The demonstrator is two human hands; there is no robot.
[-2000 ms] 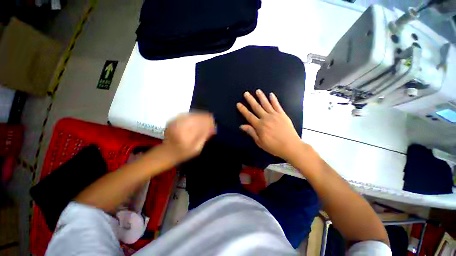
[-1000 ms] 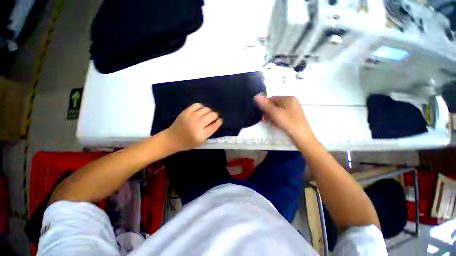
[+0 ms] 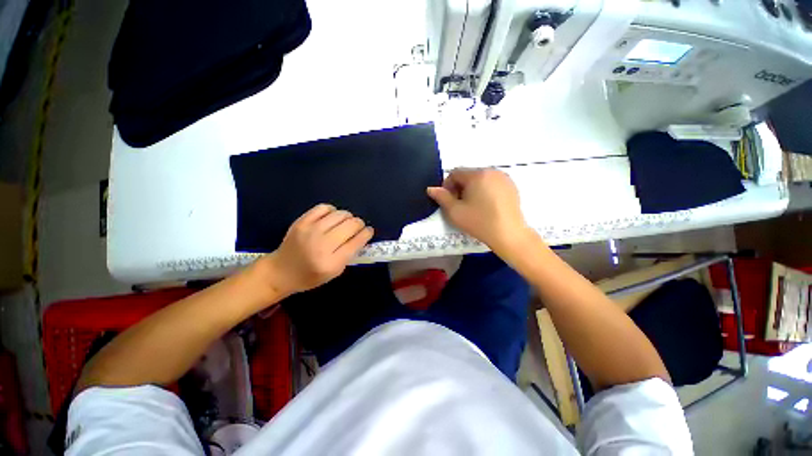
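A dark folded panel lies flat on the white table near its front edge, its straight fold edge away from me. My left hand rests on the panel's near edge with fingers curled over the cloth. My right hand pinches the panel's right edge between thumb and fingers. The needle area of the sewing machine is beyond the panel's upper right corner, apart from the cloth.
A thick dark panel stack lies at the back left. Small cut pieces lie at right under the machine arm. A red plastic basket is at lower left, and a metal-framed stool at lower right. Printed marks run along the table edge.
The large panel that lay spread open two seconds ago is now folded double. My right hand now grips its right edge. The view has turned toward the machine.
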